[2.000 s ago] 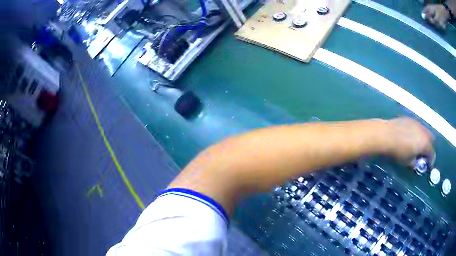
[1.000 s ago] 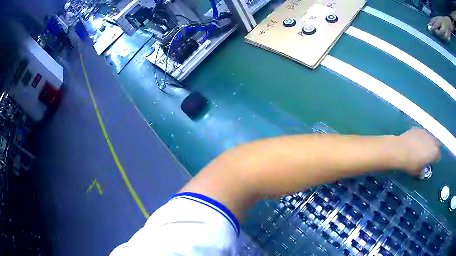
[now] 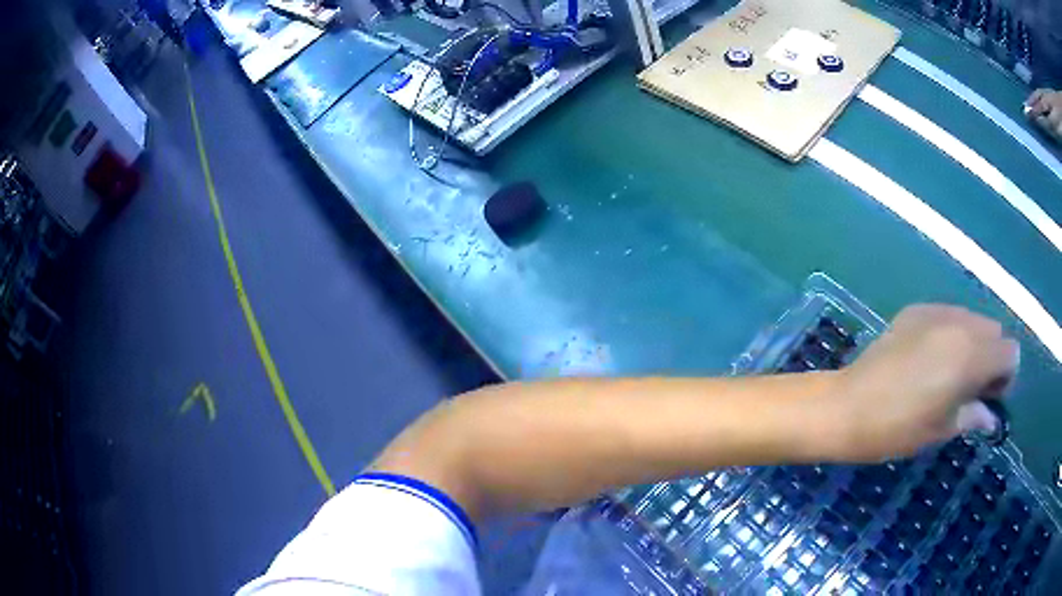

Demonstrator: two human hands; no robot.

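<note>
My left hand [image 3: 932, 384] is at the right, above the far edge of a clear plastic tray [image 3: 815, 524]. Its fingers are closed on a small black-rimmed speaker unit [image 3: 992, 421], with a whitish cot on a fingertip. The tray holds rows of dark units and lies partly hidden under my forearm. A pale loose disc [image 3: 1059, 472] is cut off at the right edge of the picture. My right hand is not in view.
A cardboard sheet [image 3: 757, 99] bears three black-ringed discs. White strips [image 3: 932, 210] cross the green bench [image 3: 652, 245]. A dark lump [image 3: 515, 212] lies near a cabled metal fixture [image 3: 489, 93]. Another person's hand [image 3: 1045, 111] shows at upper right. The floor has a yellow line.
The view has shifted, so the bench things sit further right and more tray shows. My left hand has moved from the loose discs to over the tray edge with a unit.
</note>
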